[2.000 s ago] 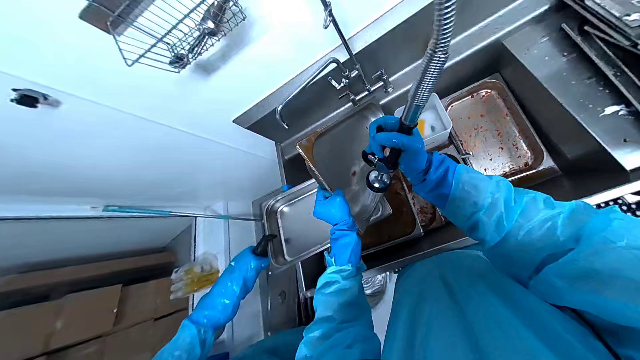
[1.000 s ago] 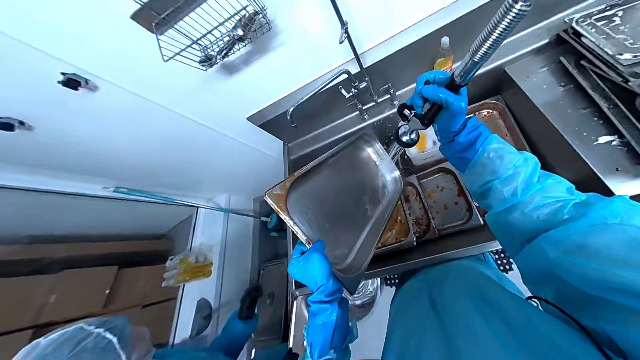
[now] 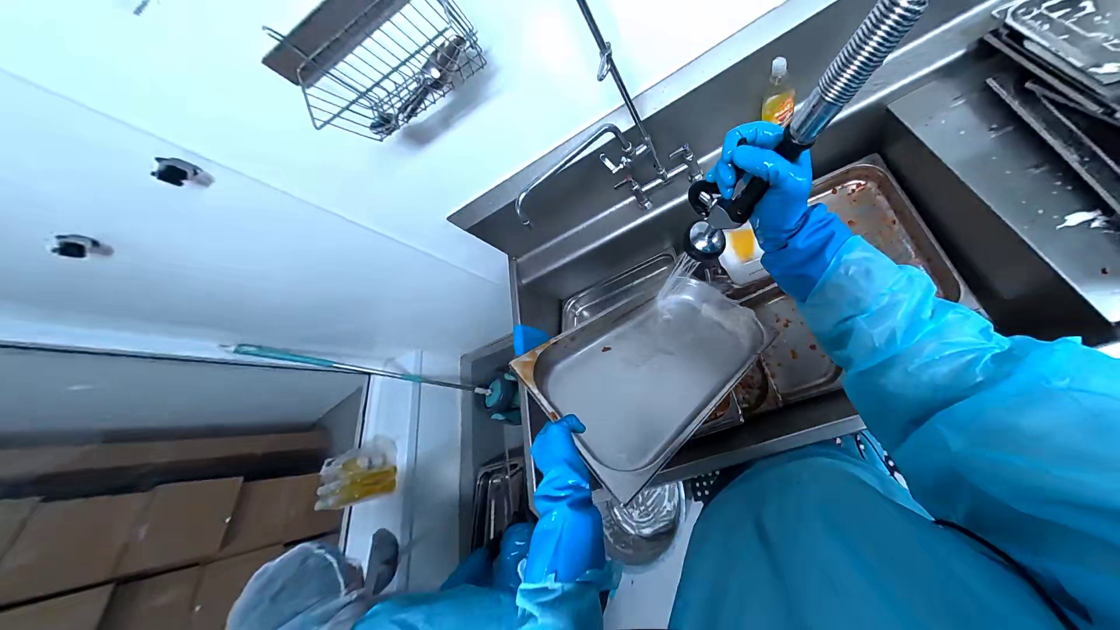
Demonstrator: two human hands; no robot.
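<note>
My left hand [image 3: 562, 451], in a blue glove, grips the near edge of a metal pan [image 3: 643, 376], held tilted over the sink with its inside facing up. In my right hand [image 3: 766, 179], also gloved, is the black handle of a pre-rinse spray nozzle [image 3: 705, 238] on a ribbed metal hose [image 3: 862, 61]. Water runs from the nozzle onto the pan's far end. Brown residue marks the pan's left corner. Soiled pans [image 3: 792, 341] lie in the sink beyond it, beside a white container [image 3: 744, 254] under the nozzle.
A wall faucet [image 3: 647, 179] stands behind the sink, with a soap bottle [image 3: 778, 94] to its right. Stacked trays [image 3: 1063, 52] lie at the upper right. A wire basket [image 3: 394, 66] hangs on the wall. A co-worker's hair cover [image 3: 293, 586] and blue sleeve show at the bottom left.
Two seconds ago the nozzle was low over the sink; my right hand then rose with it. The pan has turned its inside into view. The co-worker's gloved arm has drawn back from the neighbouring pan.
</note>
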